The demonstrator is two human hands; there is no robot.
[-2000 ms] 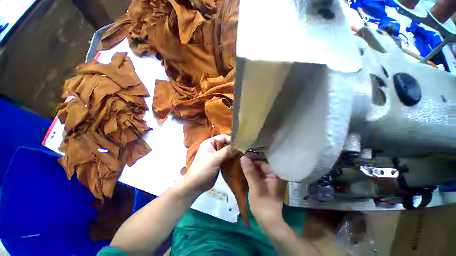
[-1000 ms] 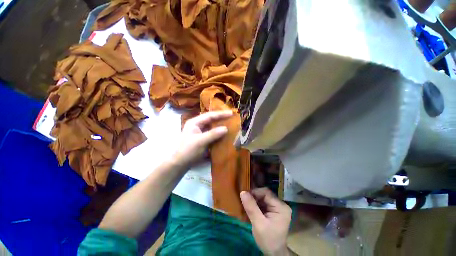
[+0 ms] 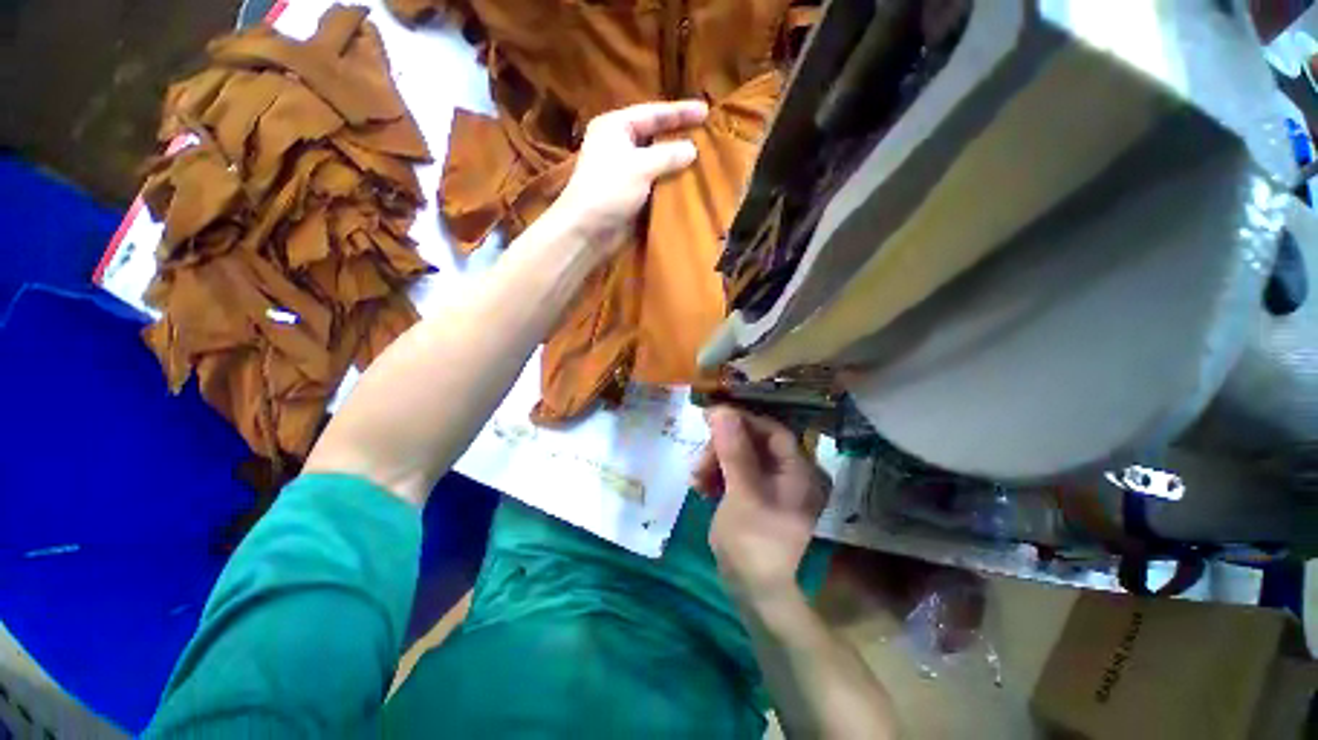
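A rust-brown fabric piece [image 3: 677, 297] lies stretched beside the cream-white sewing machine head [image 3: 1055, 275], its lower edge near the needle area [image 3: 737, 388]. My left hand [image 3: 630, 171] grips the upper part of the fabric between thumb and fingers. My right hand [image 3: 762, 484] is just below the needle area, thumb and finger pinched at the piece's near corner; the machine head partly hides the contact. The main rust-brown heap [image 3: 586, 65] lies behind and beside my left hand.
A smaller rust-brown pile [image 3: 296, 217] lies at the table's left. A blue bin [image 3: 101, 506] stands at left below the white table [image 3: 557, 492]. A cardboard box [image 3: 1156, 665] and clear plastic [image 3: 947, 629] are low at right.
My left hand has moved up and away with the fabric, which now extends beyond the needle area. My right hand has moved up from the piece's near end to just below the needle area.
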